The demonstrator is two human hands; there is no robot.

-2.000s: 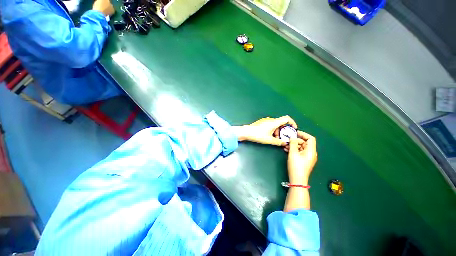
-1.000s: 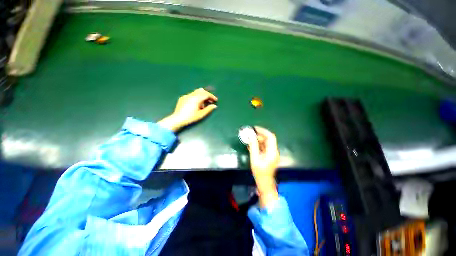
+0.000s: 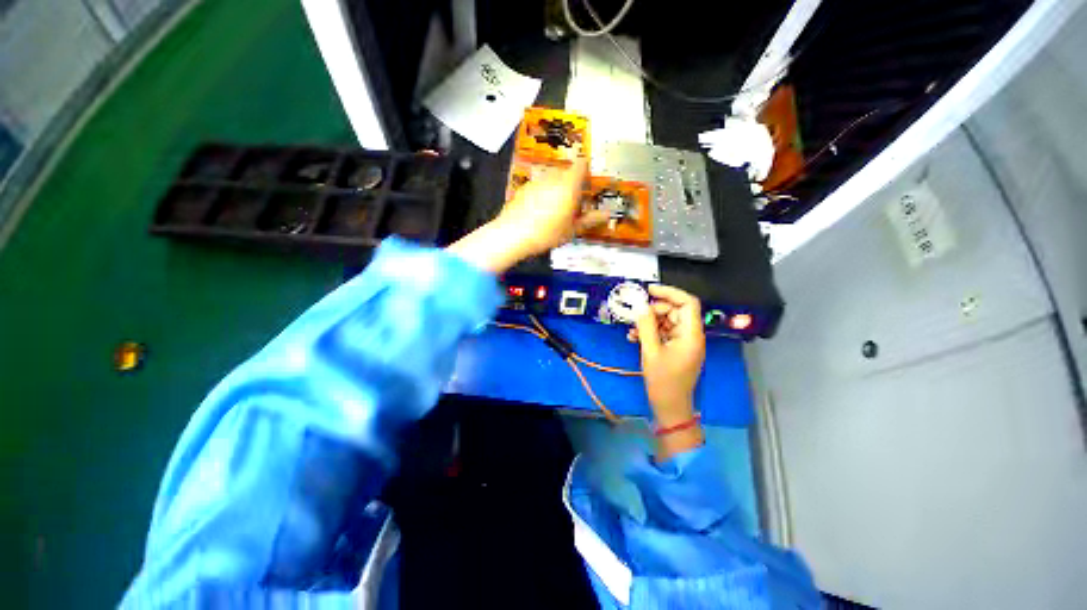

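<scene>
My right hand (image 3: pixel 671 340) holds a round white-faced part (image 3: pixel 626 302) in its fingertips, in front of the machine's blue control panel (image 3: pixel 573 303). My left hand (image 3: pixel 546 212) reaches over the orange fixtures, its fingertips at the dark centre of the right one (image 3: pixel 635 215). Whether its fingers grip anything there is hidden. Another orange fixture (image 3: pixel 575 148) with a dark centre stands behind. A third orange piece shows partly behind my left hand. A silver plate with small holes (image 3: pixel 685 205) lies beside the fixtures.
A black compartment tray (image 3: pixel 268 223) lies left of the machine, with parts in some pockets. An amber part (image 3: pixel 129 355) lies on the green belt (image 3: pixel 72 465). White paper (image 3: pixel 483 98), crumpled white cloth (image 3: pixel 741 145) and a looped orange cable (image 3: pixel 583 379) are around the machine.
The view has turned from the green belt to the machine. My left hand has moved onto the fixtures. My right hand still holds the white-faced part, now before the panel.
</scene>
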